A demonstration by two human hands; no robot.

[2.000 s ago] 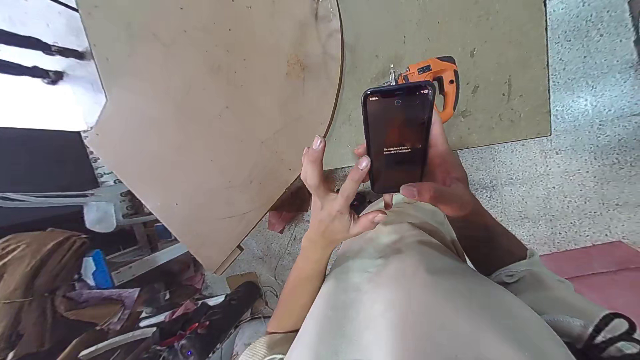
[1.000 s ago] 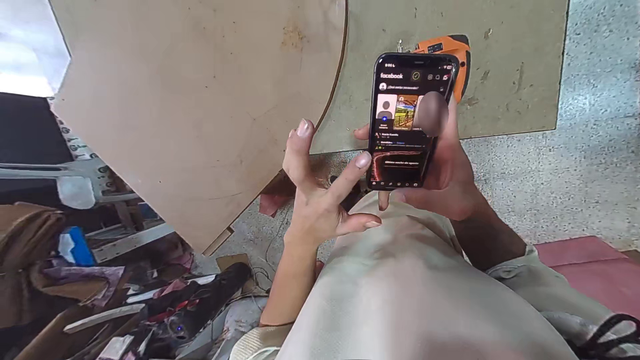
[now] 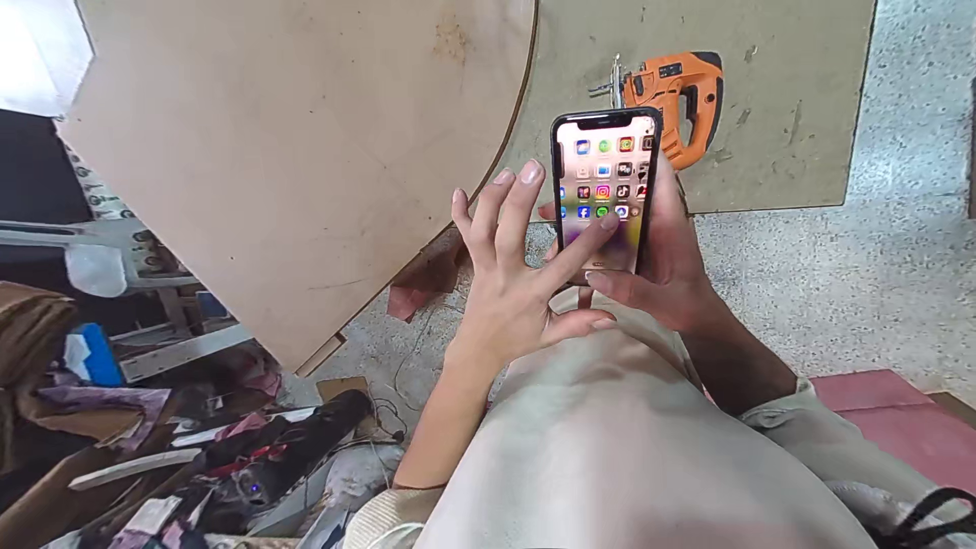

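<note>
A black-framed smartphone (image 3: 606,191) is upright in my right hand (image 3: 675,259), its lit screen showing rows of app icons. The thumb of that hand lies across the phone's lower edge, and its fingers support the back. My left hand (image 3: 511,267) is spread with nothing in it, its index fingertip over the lower part of the screen; whether it touches the glass I cannot tell. Behind the phone's upper right corner, an orange and black cordless jigsaw (image 3: 686,107) lies on its side on a greenish board (image 3: 793,99), partly hidden by the phone.
A large beige panel (image 3: 305,137) with a curved right edge lies at the left, overlapping the greenish board. Scraps, cables and a black cylindrical item (image 3: 339,419) clutter the lower left. Speckled flooring (image 3: 915,229) and a pink sheet (image 3: 892,412) are at the right.
The phone screen has gone from a dark screen, through an app page, to the icon screen. My left index finger has moved right, from beside the phone to over its screen.
</note>
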